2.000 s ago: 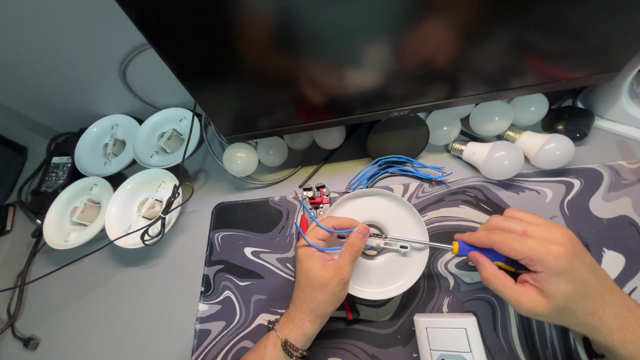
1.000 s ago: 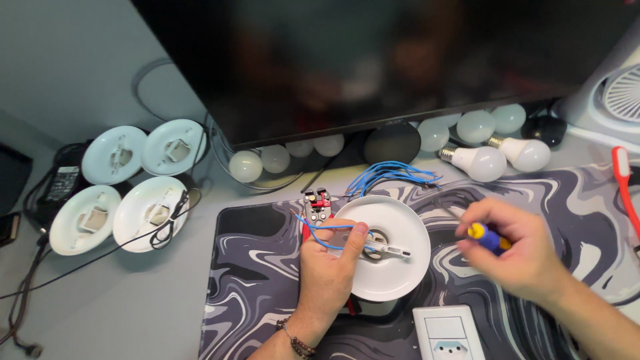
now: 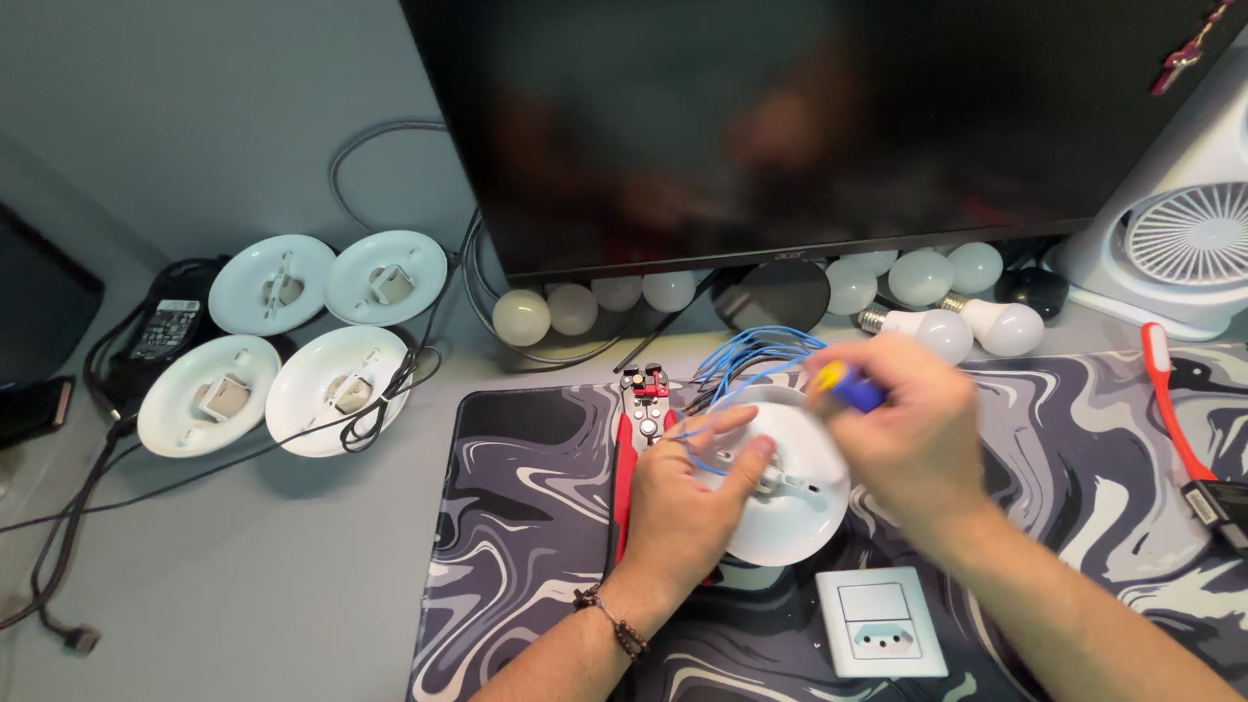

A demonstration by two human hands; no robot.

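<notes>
My left hand (image 3: 687,492) rests over the left side of a round white plastic lamp holder base (image 3: 799,526), with thumb and fingers at its central fitting and a blue wire (image 3: 704,466) beside the fingertips. In my right hand (image 3: 912,419) is a screwdriver with a blue and yellow handle (image 3: 850,386), raised over the base's upper right edge; its shaft is hidden or blurred. Red-handled wire strippers (image 3: 624,478) lie partly under my left hand. A bundle of blue wires (image 3: 751,351) lies just behind the base.
White LED bulbs (image 3: 994,325) line the foot of a monitor (image 3: 760,127). Several white lamp bases (image 3: 161,424) stand at left, a black cable across one. A switch and socket plate (image 3: 882,624) lies in front on the patterned mat (image 3: 526,565). A white fan (image 3: 1160,234) and red USB lamp (image 3: 1170,409) are at right.
The screwdriver's shaft lay at the base's centre two seconds ago; my right hand has since pulled back, then come in over the base's upper right edge. My left hand stays at the base.
</notes>
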